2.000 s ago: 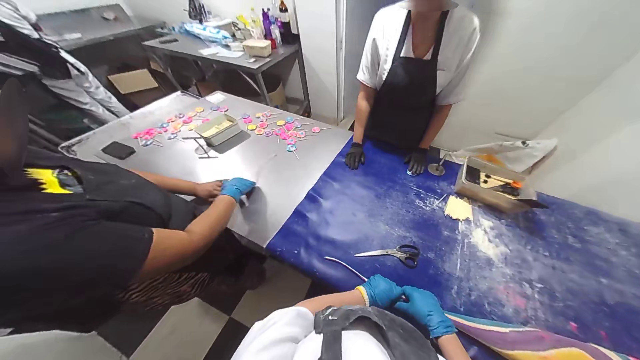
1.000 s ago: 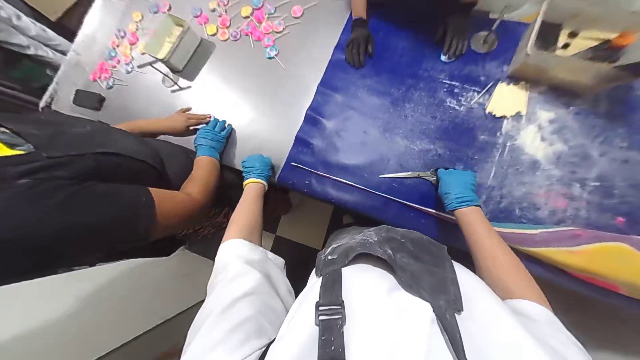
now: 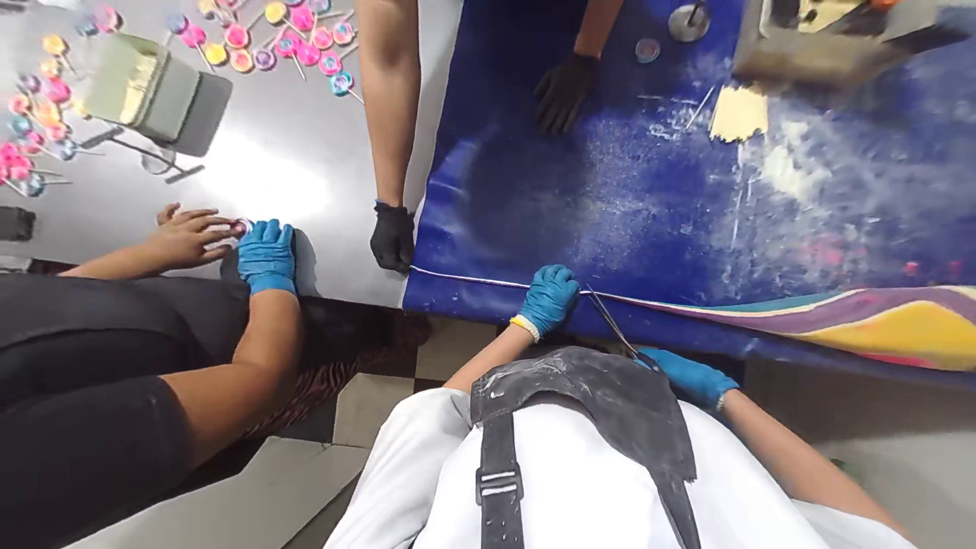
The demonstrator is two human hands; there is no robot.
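My left hand (image 3: 550, 300), in a blue glove, is closed on a thin striped candy rope (image 3: 474, 280) lying along the near edge of the blue mat. Scissors (image 3: 612, 322) are in my blue-gloved right hand (image 3: 682, 376), their blades pointing up and left across the rope just right of my left hand. To the right the rope widens into a thick mass of candy (image 3: 892, 324) striped yellow, purple, white and teal. A person's black-gloved hand (image 3: 393, 238) holds the rope's far left end.
At left, a co-worker's blue-gloved hand (image 3: 267, 255) and bare hand (image 3: 192, 236) hold a lollipop (image 3: 242, 227). Many lollipops (image 3: 287, 44) and a green container (image 3: 126, 80) are on the metal table. A bin (image 3: 823, 49), a metal disc (image 3: 688, 23) and a yellow piece (image 3: 739, 114) are on the blue mat (image 3: 648, 198).
The scissors, on the mat two seconds ago, are now at the rope in my right hand. My left hand has moved right from the table edge. The person opposite has reached to the rope's end.
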